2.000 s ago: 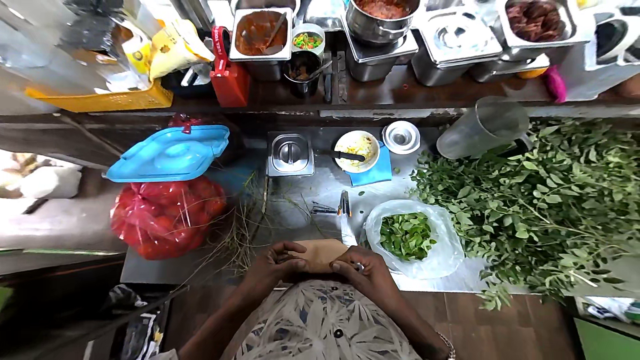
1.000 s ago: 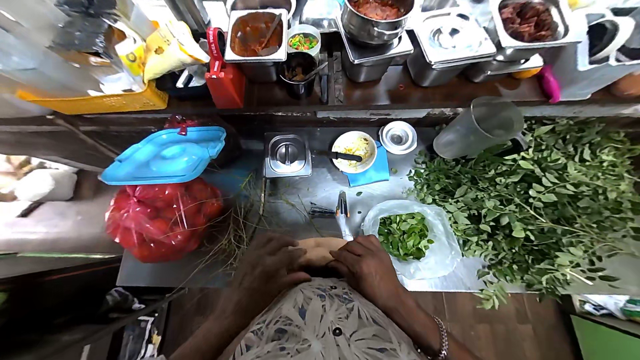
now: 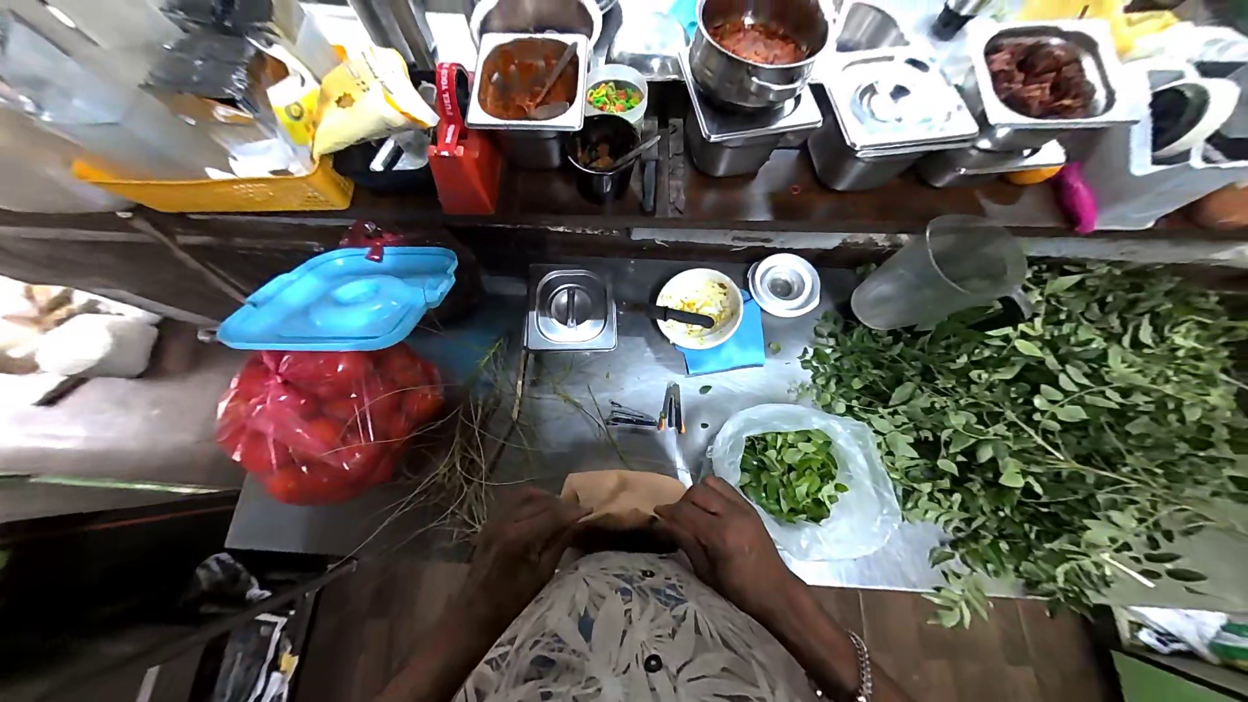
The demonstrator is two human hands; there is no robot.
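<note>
A tan paper or cloth piece (image 3: 622, 495) spans the space between my hands, close to my shirt front. My left hand (image 3: 531, 531) grips its left end, and my right hand (image 3: 717, 531) grips its right end; the fingertips are partly hidden. Right of my right hand, a clear plastic bag (image 3: 863, 507) lies open with picked green leaves (image 3: 795, 475) inside. Small clips or tools (image 3: 673, 408) lie beyond the tan piece. Bare thin stems (image 3: 458, 468) are heaped to the left of my left hand.
Leafy branches (image 3: 1053, 409) cover the counter's right side, beside a clear jug (image 3: 926, 278). A red bag of round produce (image 3: 331, 429) and a blue lid (image 3: 341, 302) are at left. A lidded steel container (image 3: 572, 310) and white bowl (image 3: 700, 308) stand at the back, below a shelf (image 3: 799, 200).
Two seconds ago my hands held the tan piece with more of it showing and the fingers raised; now the backs of my hands face up more, around its ends.
</note>
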